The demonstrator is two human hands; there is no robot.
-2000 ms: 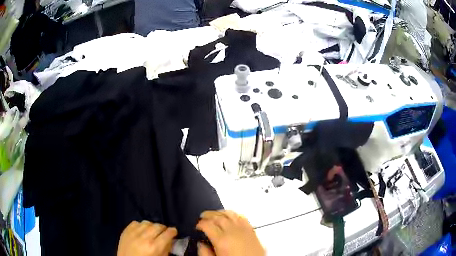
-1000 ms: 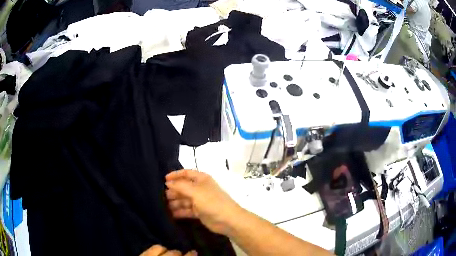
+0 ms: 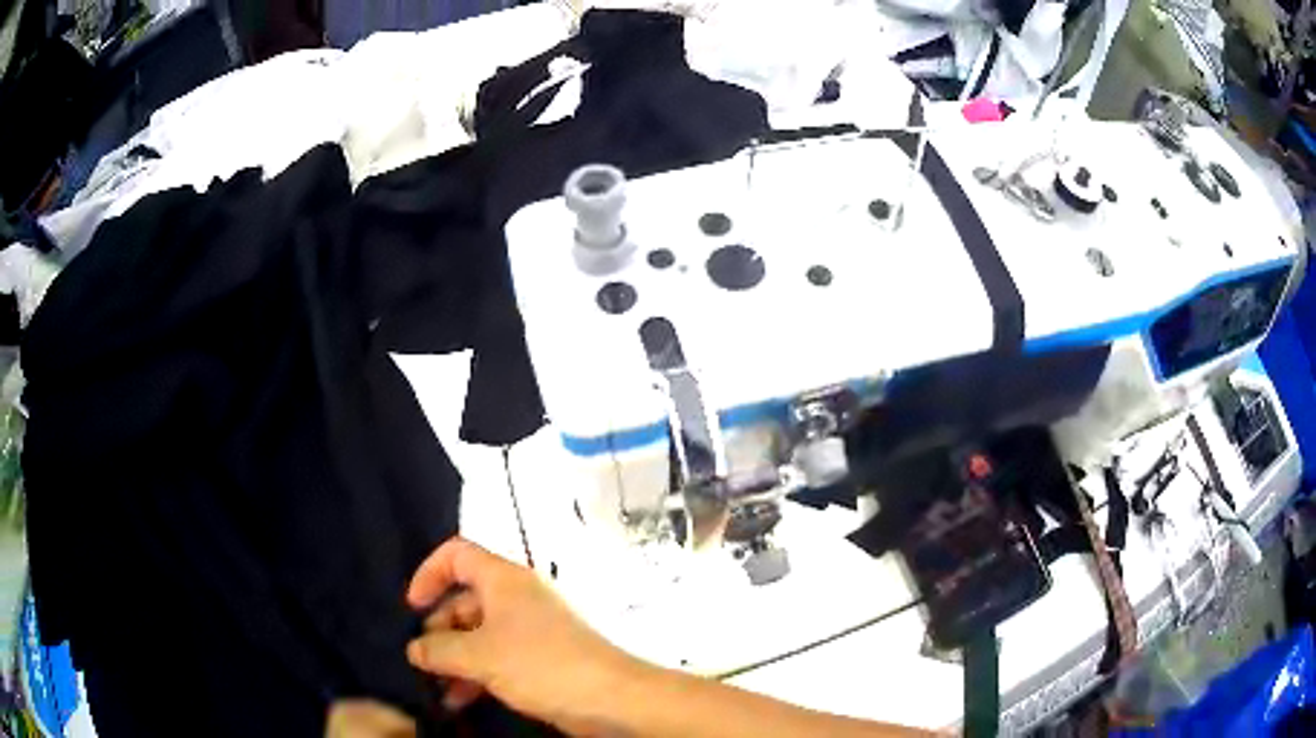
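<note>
A large black fabric garment piece (image 3: 202, 433) lies on the left of the white sewing machine (image 3: 808, 274) and reaches the lower edge of the view. My right hand (image 3: 498, 627) is at its right edge, with thumb and fingers pinched on the black cloth. My left hand (image 3: 368, 718) shows only as a small blurred part at the bottom edge; its fingers cannot be made out. The presser foot and needle area (image 3: 743, 526) is to the right of my right hand, with no black garment under it.
A smartphone (image 3: 981, 570) leans under the machine arm, with a dark green strap (image 3: 980, 685) below it. The control panel (image 3: 1224, 320) is at the right end. White cut fabric (image 3: 274, 108) lies behind. Blue plastic (image 3: 1248, 699) shows at lower right.
The view has shifted, and the machine appears larger and further left. My right hand has moved down along the cloth edge and closed on it. My left hand shows less than before.
</note>
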